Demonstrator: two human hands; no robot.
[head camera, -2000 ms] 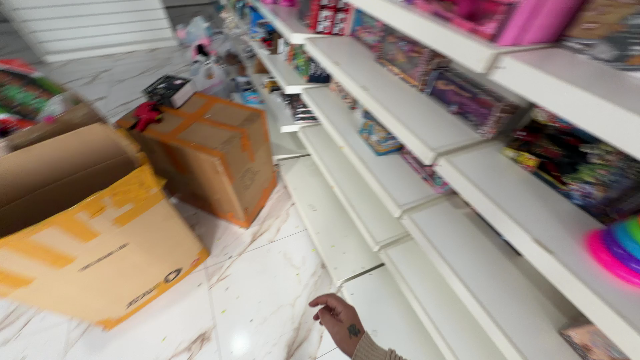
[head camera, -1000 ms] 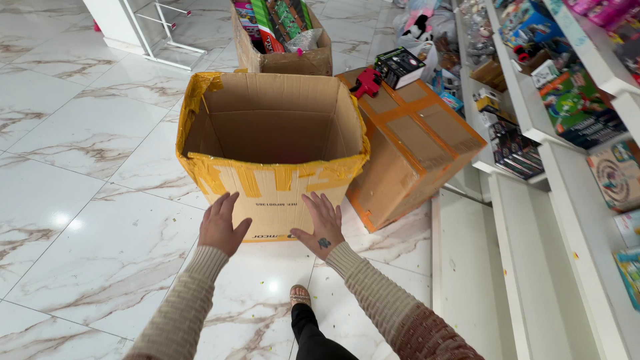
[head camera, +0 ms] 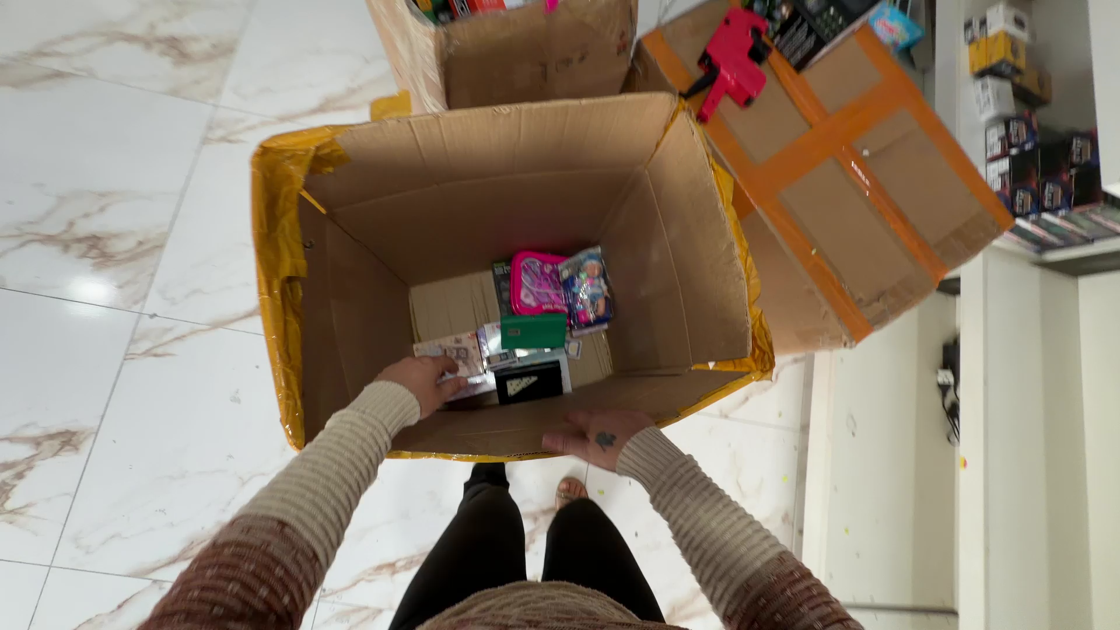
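Below me stands a deep cardboard box [head camera: 516,144], its rim covered with yellow tape. My left hand [head camera: 422,382] reaches inside over the near left side, its fingers at a beige patterned package [head camera: 453,350]; whether it grips anything is unclear. My right hand [head camera: 604,437] lies at the near rim, fingers loosely extended and holding nothing visible. On the box bottom are a pink toy set [head camera: 538,284], a packaged doll [head camera: 588,289], a green box [head camera: 534,332] and a black box [head camera: 529,383] with a light triangular picture.
An orange-taped carton [head camera: 884,149] stands at the right, bearing a red pricing gun [head camera: 735,61] and a black box [head camera: 809,31]. Another open carton [head camera: 542,52] adjoins the far side. White shelving [head camera: 1015,420] with small boxed goods runs along the right. My feet are just below the box.
The view has moved over the open box, showing its contents. My left hand has gone from outside the front wall to inside the box; my right hand is now at the near rim.
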